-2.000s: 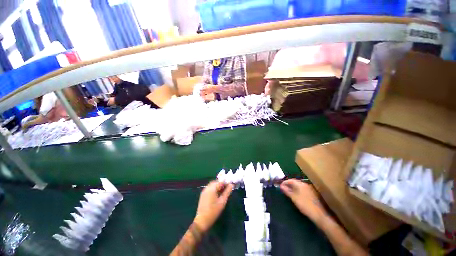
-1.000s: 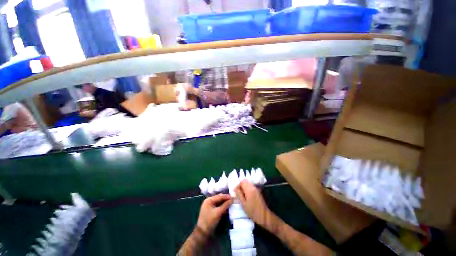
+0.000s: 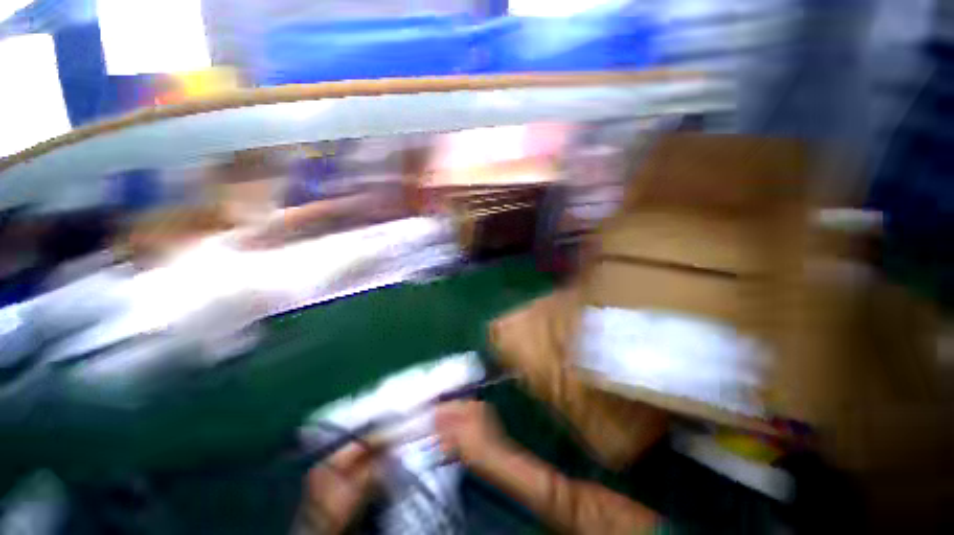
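The view is heavily blurred. A white row of pieces (image 3: 403, 395) lies in front of me on the dark-green bench, with a white strip (image 3: 424, 486) running from it toward me. My left hand (image 3: 343, 483) is at the row's near left side. My right hand (image 3: 471, 434) is at its near right side, by the strip's top. Both hands seem to be at the white pieces, but the blur hides the fingers and any grip. An open carton (image 3: 669, 261) stands tilted at right with white rows (image 3: 669, 355) inside.
A closed carton (image 3: 534, 340) lies beside the open one. A white heap (image 3: 209, 282) and flattened cartons (image 3: 502, 214) lie across the belt (image 3: 314, 355). Blue bins (image 3: 366, 47) stand on the overhead shelf (image 3: 366, 110). Another white bundle (image 3: 31, 507) is at lower left.
The view has swung right, so the cartons now appear further left. My hands, close together at the strip a second ago, are now apart. The white row looks slanted.
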